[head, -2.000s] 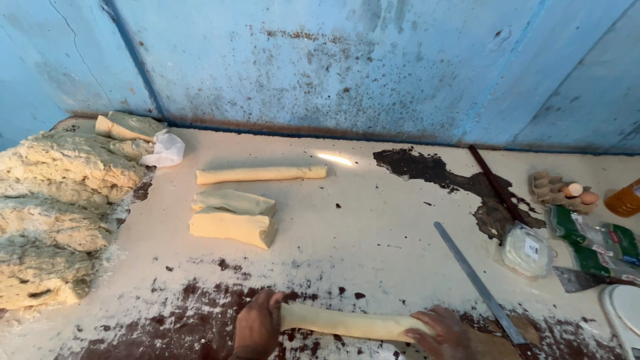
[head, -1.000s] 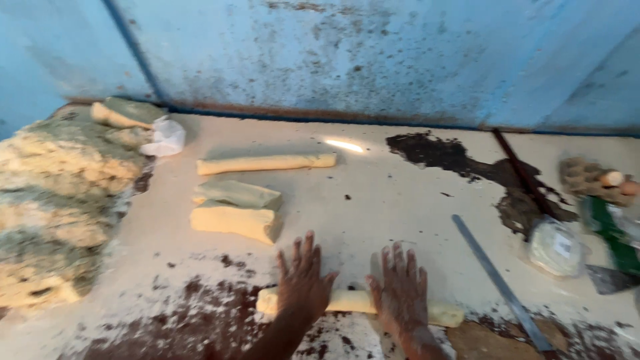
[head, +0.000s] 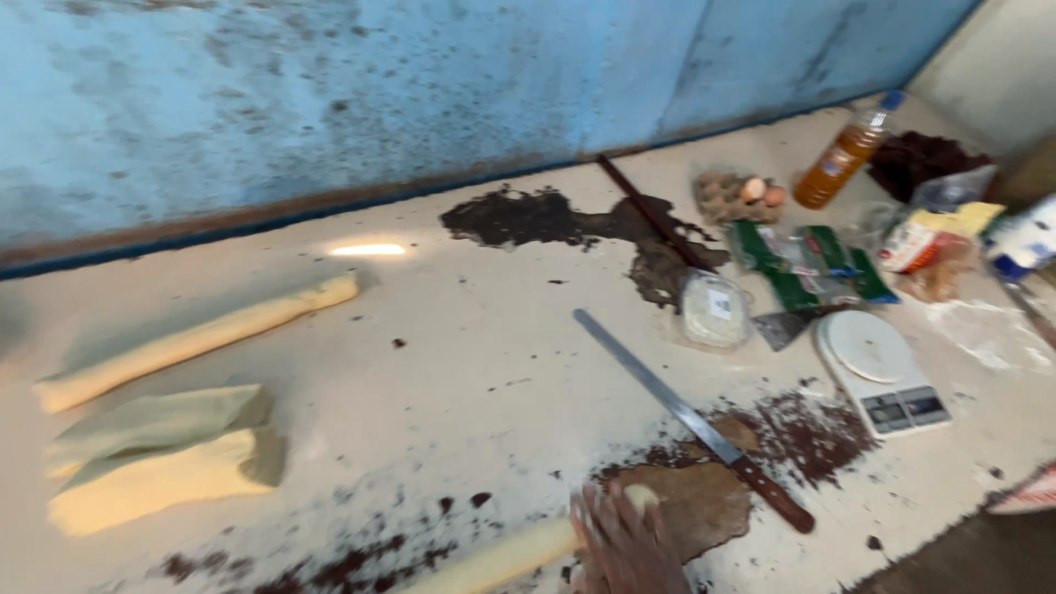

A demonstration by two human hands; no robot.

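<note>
My right hand (head: 623, 540) lies palm down on the right end of a dough roll (head: 503, 557) at the bottom edge, its fingers spread and blurred; a rounded tip of dough shows past them. The roll's left part runs out of view, and my left hand is not in view. Right of my right hand lies a long knife (head: 660, 388) with a wooden handle. At the left, another dough roll (head: 206, 342) lies behind two thick folded dough pieces (head: 165, 487).
A white kitchen scale (head: 868, 346), a scraper (head: 780, 328), a clear plastic tub (head: 714, 309), green packets (head: 792, 289), an egg tray (head: 718, 198) and a bottle of amber liquid (head: 837, 165) stand or lie at the right. A dark rod (head: 648, 210) lies near the blue wall (head: 462, 82).
The view has swung to the right. Both hands were on the dough roll a second ago; now only my right hand shows, at its right end.
</note>
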